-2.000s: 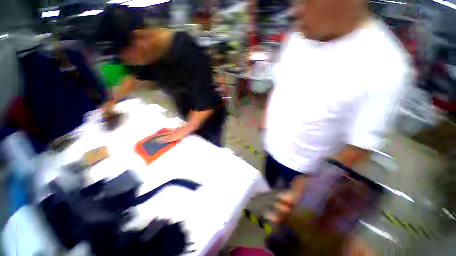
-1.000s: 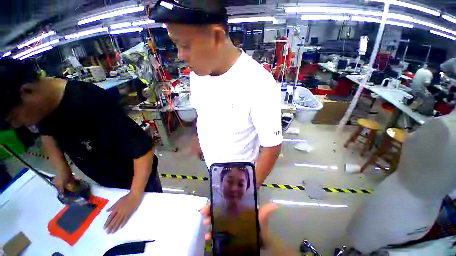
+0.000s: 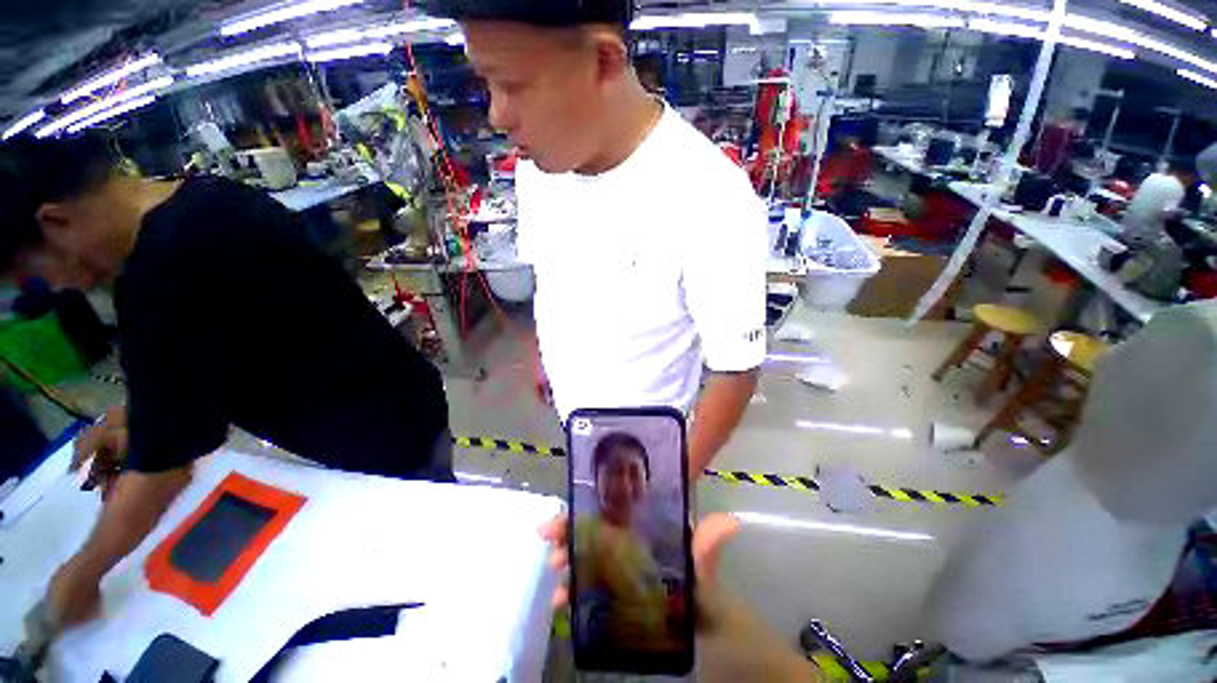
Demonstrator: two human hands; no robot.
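My right hand is around a black smartphone, held upright at the lower centre with its screen towards me. The thumb shows at the right side and fingertips at the left; the palm is hidden behind the phone. The screen shows a person in a yellow top. My left hand is out of the picture. On the white-covered table at the left, a dark grey panel lies flat on an orange fabric piece.
A person in a black shirt leans over the table, one hand at the lower left. A person in a white shirt stands behind the phone. A black strip and a dark piece lie nearby. A dress form and stools are right.
The phone is slightly higher in view. The black-shirted person's hands have left the area beside the orange piece; one arm now reaches to the lower left. The dark object on the panel's edge is gone from there.
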